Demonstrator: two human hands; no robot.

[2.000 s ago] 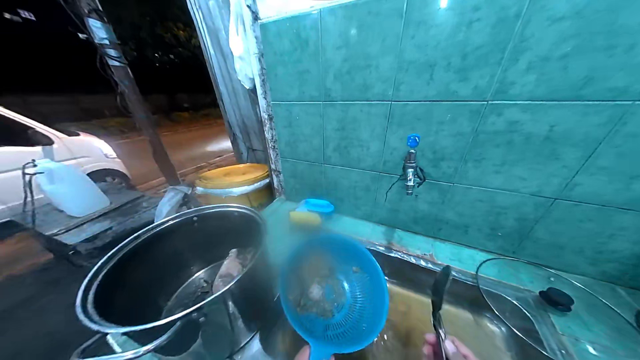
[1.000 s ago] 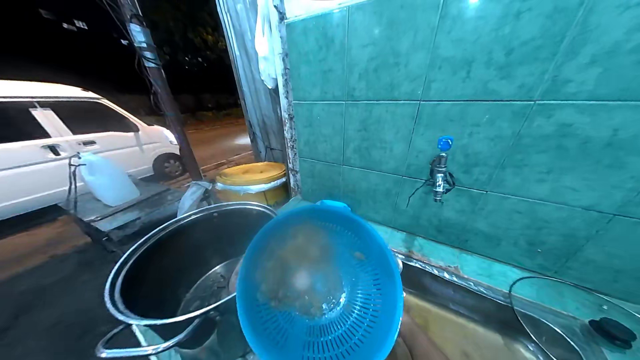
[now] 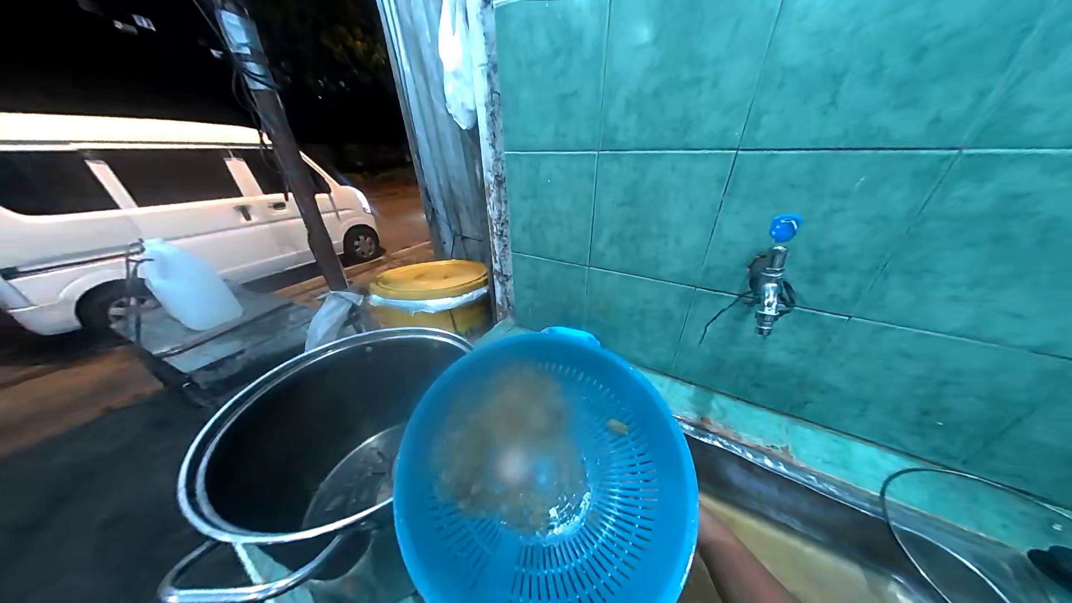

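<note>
A blue plastic colander [image 3: 662, 502] fills the lower middle of the head view, tilted so its inside shows. Wet brownish bits, blurred, lie in it. My right hand [image 3: 727, 548] shows only partly at the colander's right rim; its fingers are hidden behind the colander, so its grip cannot be told. My left hand is out of sight. Just left of the colander stands a large metal pot [image 3: 251, 419] without a lid on it, holding some dark liquid and pieces low inside. The colander overlaps the pot's right rim in view.
A metal sink basin [image 3: 804, 544] with murky liquid lies at the right, a glass lid [image 3: 963, 536] beside it. A tap [image 3: 770, 289] juts from the green tiled wall. Behind the pot are a yellow lidded bucket [image 3: 431, 293], a white jug [image 3: 188, 285] and a parked van [image 3: 209, 193].
The colander looks larger and closer than two seconds ago. The dark-handled utensil in my right hand then is out of sight now, as is my left hand. The view has turned left.
</note>
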